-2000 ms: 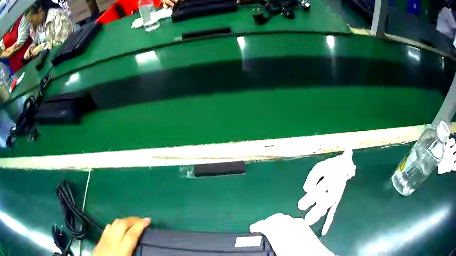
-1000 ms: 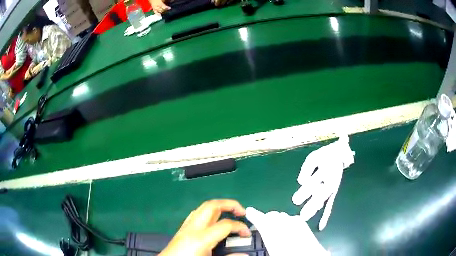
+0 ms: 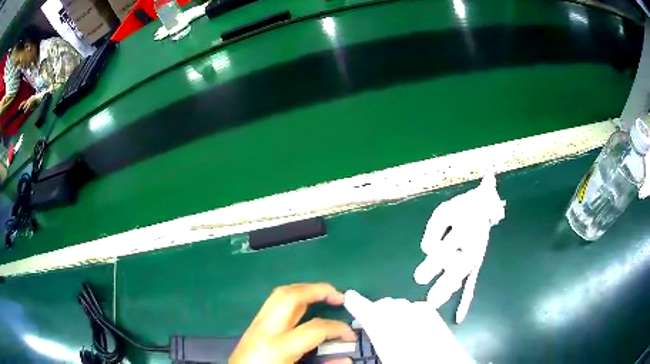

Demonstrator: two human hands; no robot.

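A black power strip (image 3: 202, 348) lies along the bottom edge, plain back up, with a pale label (image 3: 335, 348) near its right end. My bare left hand (image 3: 296, 327) is on the strip around the label, thumb and fingers gripping it. My gloved right hand (image 3: 406, 330) is at the strip's right end; its fingertip meets my left fingertip, and its other fingers are hidden, so its grip cannot be told. The strip's black cord (image 3: 103, 327) lies looped at the left.
A spare white glove (image 3: 460, 242) and a clear bottle (image 3: 606, 186) lie and stand at right. A short black bar (image 3: 287, 233) sits by the pale edging strip (image 3: 356, 190). Beyond is the green belt (image 3: 313, 146) with a black strip (image 3: 60, 185); a person bends at upper left.
My left hand has moved right from the strip's left end to the label, near my gloved hand. The view has turned, so the bench tilts more and the far side has shifted up and left.
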